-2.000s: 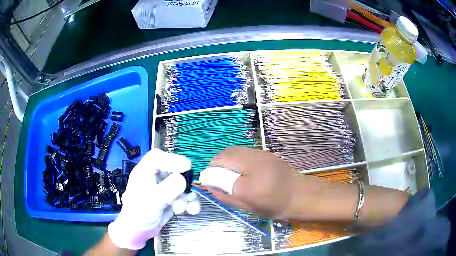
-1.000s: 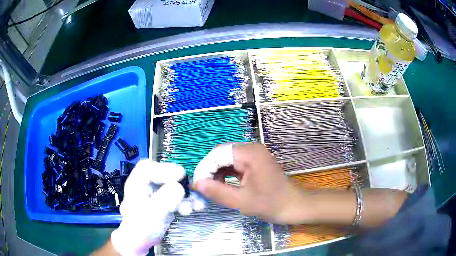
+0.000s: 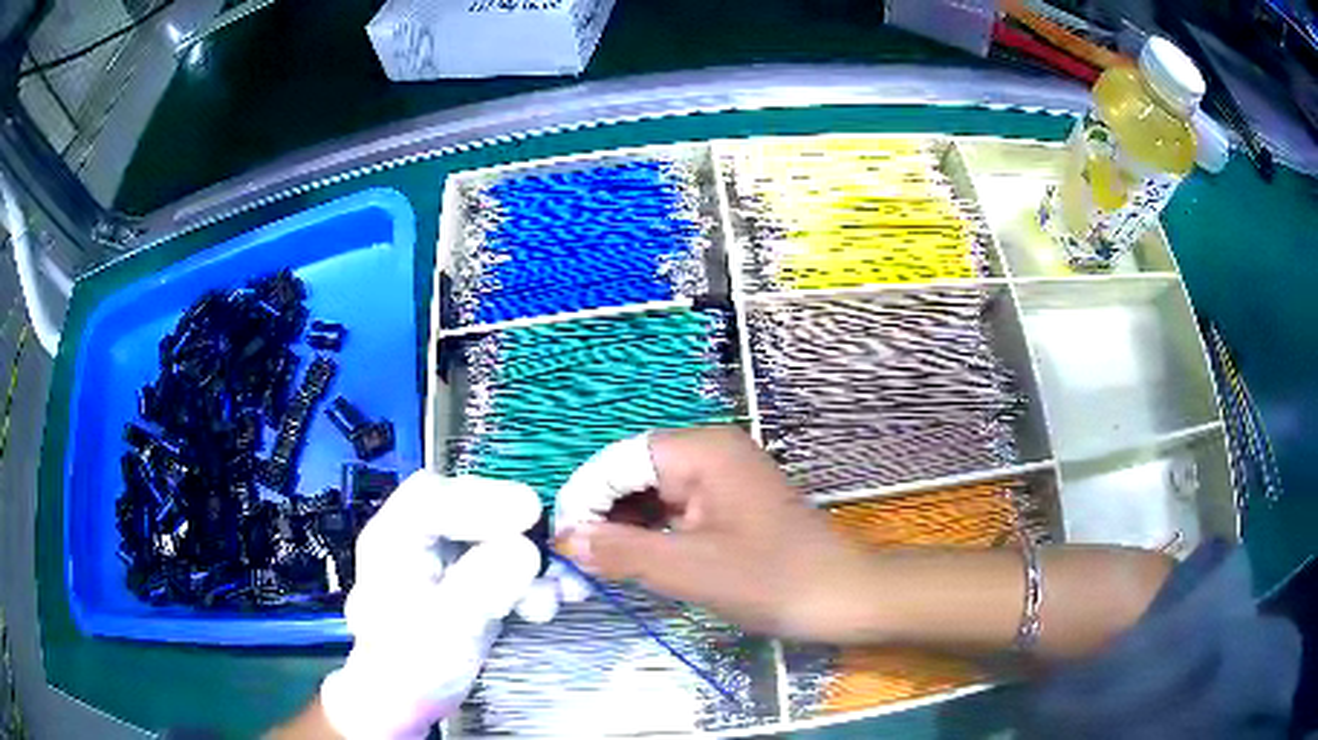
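Note:
My left hand [image 3: 434, 600], in a white glove, holds a small black connector housing [image 3: 541, 529] in its fingertips, mostly hidden by the fingers. My right hand [image 3: 708, 535], bare with white covers on fingertips, is pinched close against the housing. A blue wire [image 3: 658, 636] runs from between the two hands down to the right over the white wires [image 3: 578, 687]. Whether the right fingertips grip this wire or another is hard to tell. The wire's end at the housing is hidden.
The blue tray [image 3: 362, 239] at left holds heaped black housings. The cream divided tray [image 3: 1012, 282] holds blue, yellow, green, brown and orange wires. A bottle of yellow liquid [image 3: 1120, 159] stands in its upper right. A white box [image 3: 492, 36] and orange and red handled tools [image 3: 1055, 51] lie behind.
The right hand has shifted slightly down from a second ago and stays at the housing. The blue wire trailing right, hard to see a second ago, now shows clearly. The left hand has barely moved.

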